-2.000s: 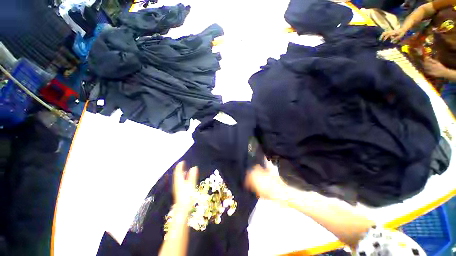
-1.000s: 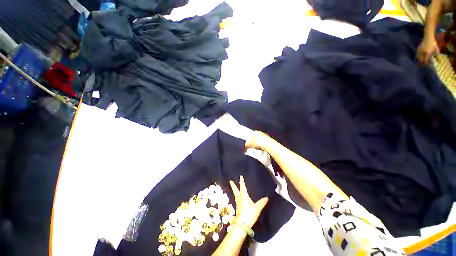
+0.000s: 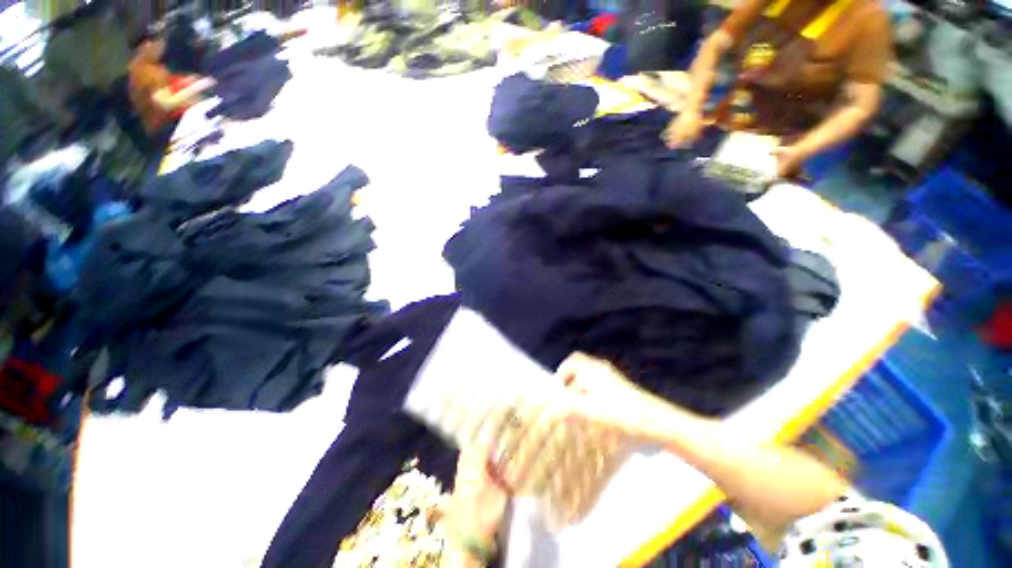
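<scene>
A pale sheet with rows of small bumps, like a button tray [image 3: 560, 460], is tilted above the dark garment [image 3: 383, 405]. It is blurred. My right hand [image 3: 599, 388] grips its upper edge. My left hand [image 3: 477, 499] is blurred at its lower left edge; its fingers are not clear, so its grip cannot be told. A loose pile of gold and whitish buttons [image 3: 400, 521] lies on the dark garment at the bottom, partly cut off by the picture's edge.
A large navy garment heap [image 3: 633, 266] lies beyond my right hand. A greyer garment pile [image 3: 255, 300] lies at left. A person [image 3: 816, 67] works across the table [image 3: 766, 416] at upper right; another person [image 3: 155, 89] is at far left. A blue crate [image 3: 877, 433] stands below the table edge.
The view has swung right and up. The bumpy sheet is now raised in my right hand, and my left hand has moved from beside the buttons to the sheet's edge.
</scene>
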